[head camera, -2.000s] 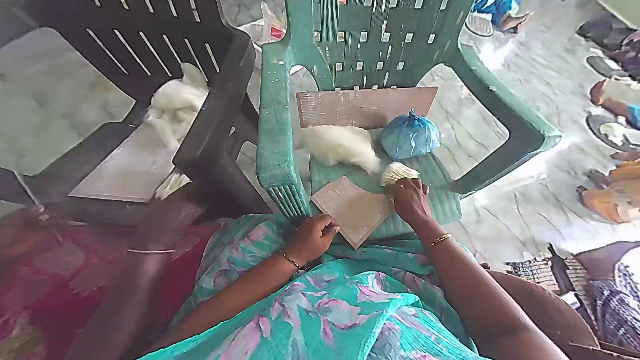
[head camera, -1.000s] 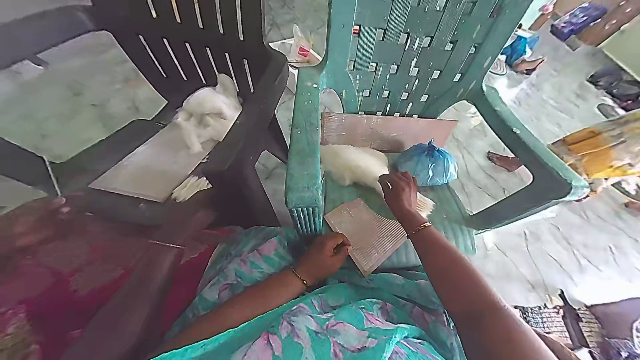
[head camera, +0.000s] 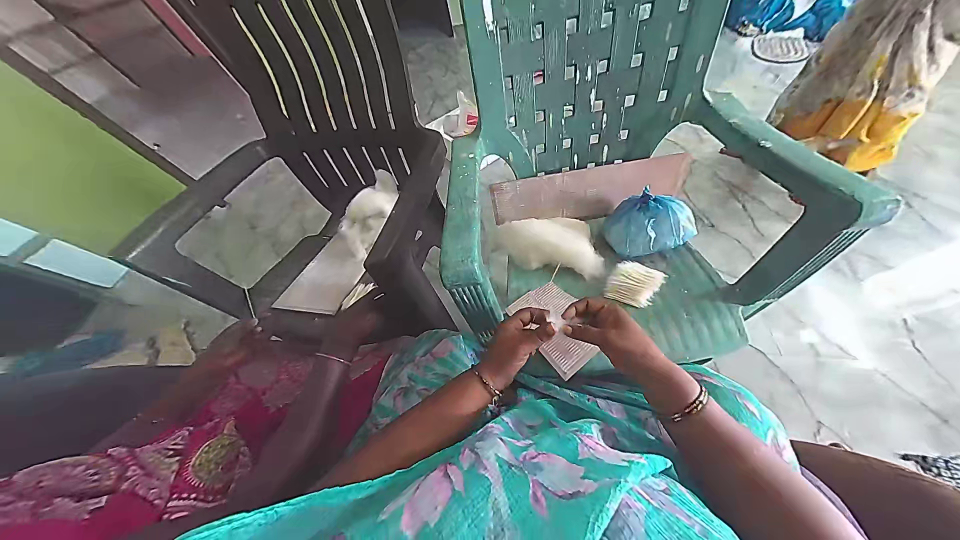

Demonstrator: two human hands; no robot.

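Observation:
My left hand [head camera: 517, 341] and my right hand [head camera: 609, 334] meet above a ridged board [head camera: 568, 352] at the front of the green chair's seat. Both pinch a small wisp of white fibre, which looks like cotton [head camera: 556, 321], between their fingertips. A thin stick rises just behind the fingers. Behind my hands lies a larger mass of white cotton [head camera: 551, 244]. To its right sit a bundle of pale cotton wicks or sticks [head camera: 635, 283] and a knotted blue plastic bag [head camera: 649, 223]. A flat brownish board [head camera: 592, 187] leans against the backrest.
The green plastic chair [head camera: 795, 161] stands before me. At left, a dark plastic chair [head camera: 277, 161] holds another board [head camera: 319, 281] and white cotton [head camera: 370, 206]. A person's hands and arms [head camera: 326, 382] are beside me at the left. Patterned cloth hangs at upper right.
My right hand has left the pale bundle and come beside my left hand, which has lifted off the board's edge. The wisp now shows between them. The view has shifted.

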